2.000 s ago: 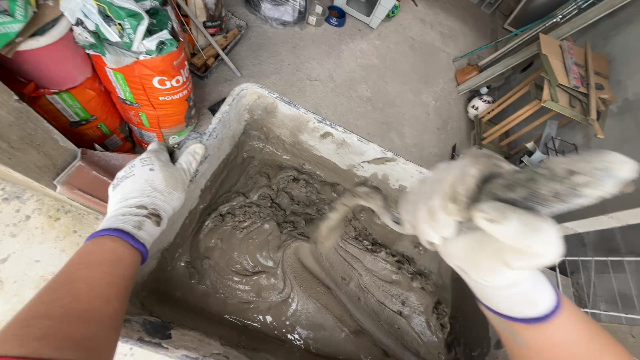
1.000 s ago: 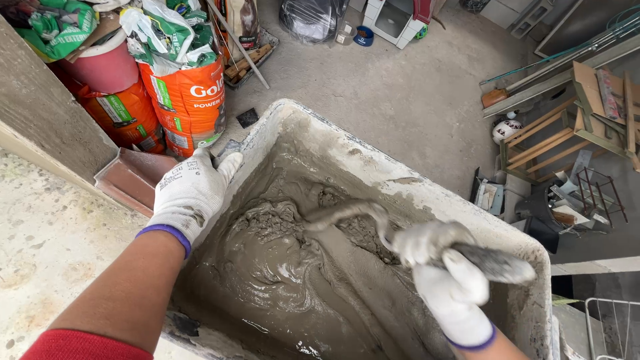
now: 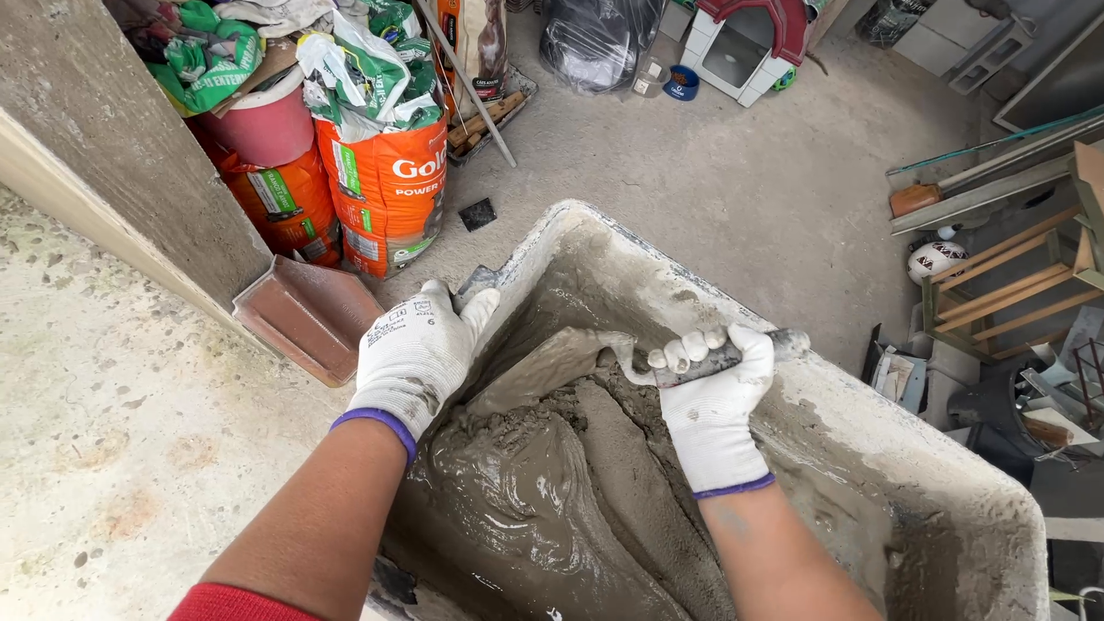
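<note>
Wet grey mortar lies in a large rectangular tub with pale, crusted walls. My right hand, in a white knit glove with a purple cuff, is closed around the handle of a trowel. The trowel's mortar-coated blade is tilted against the mortar near the tub's left wall. My left hand, in a matching glove, grips the rim at the tub's left side, with the thumb over a dark, crusted piece at the edge. The palm side of the left hand is hidden.
An orange bag stuffed with plastic sacks stands beyond the tub, beside a pink bucket. A reddish-brown channel-shaped piece lies left of my left hand. A wooden frame and a ball are at the right. A concrete ledge runs along the left.
My right hand has moved the trowel toward the tub's left wall, and its blade now shows above the mortar. My left hand stays at the rim. The view has shifted.
</note>
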